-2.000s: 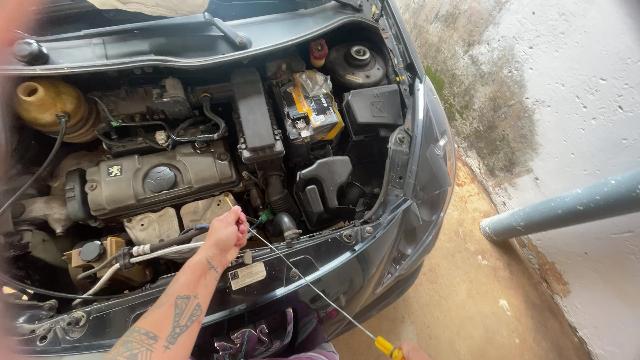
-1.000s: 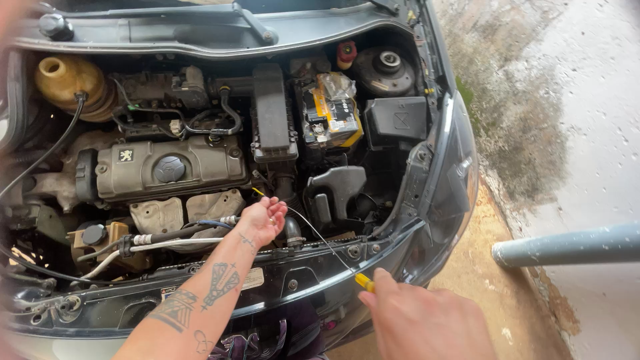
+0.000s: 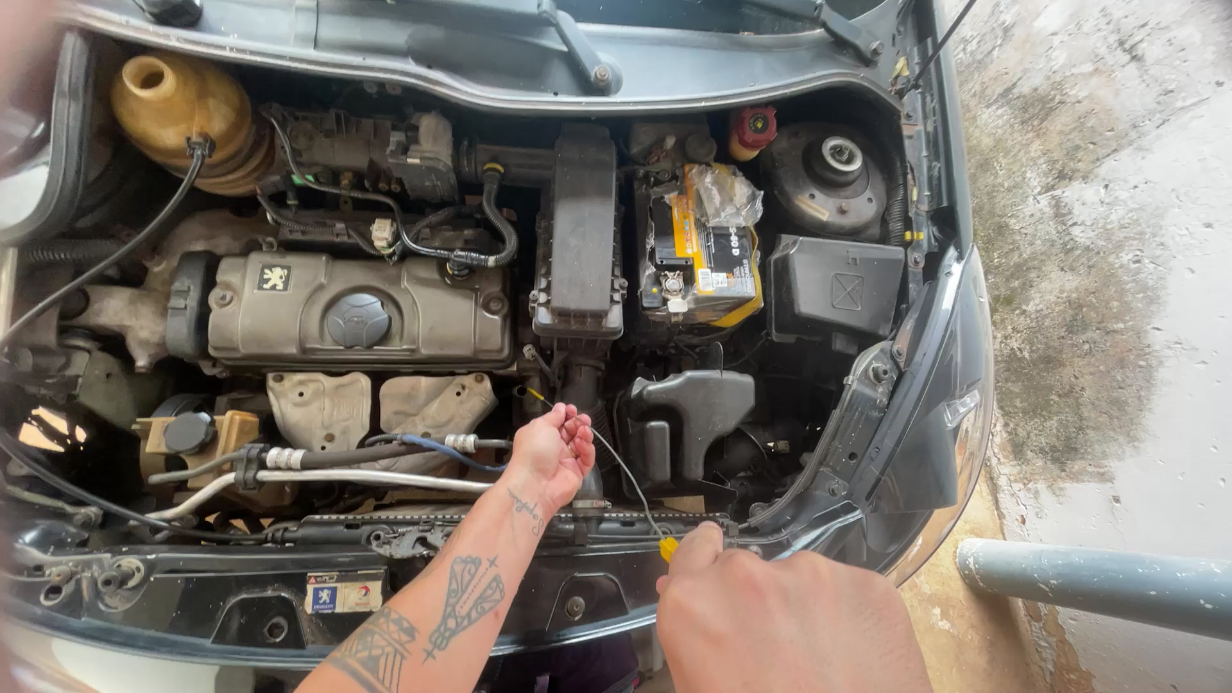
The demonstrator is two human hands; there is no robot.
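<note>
My left hand (image 3: pixel 555 452) pinches the thin oil dipstick (image 3: pixel 626 466) near its yellow tip, beside the exhaust heat shield (image 3: pixel 431 404) and the black air intake duct. The dipstick bends down to the right, to its yellow handle (image 3: pixel 668 549), which my right hand (image 3: pixel 784 616) grips in the lower foreground. Most of the handle is hidden by my right fingers. Above and to the left of my hands lies the engine valve cover (image 3: pixel 433 298) with its black oil filler cap (image 3: pixel 357 320) in place.
Around my hands are the air filter housing (image 3: pixel 583 231), the car battery (image 3: pixel 701 255), a black plastic box (image 3: pixel 835 289), and metal pipes (image 3: pixel 375 478). The front crossmember (image 3: pixel 433 587) runs below. At the right stand a grey pipe (image 3: pixel 1088 577) and a wall (image 3: pixel 1136 385).
My right hand has moved up and left, toward my left hand, with the dipstick handle in it. The dipstick was straighter two seconds ago and is now bent. The view has shifted.
</note>
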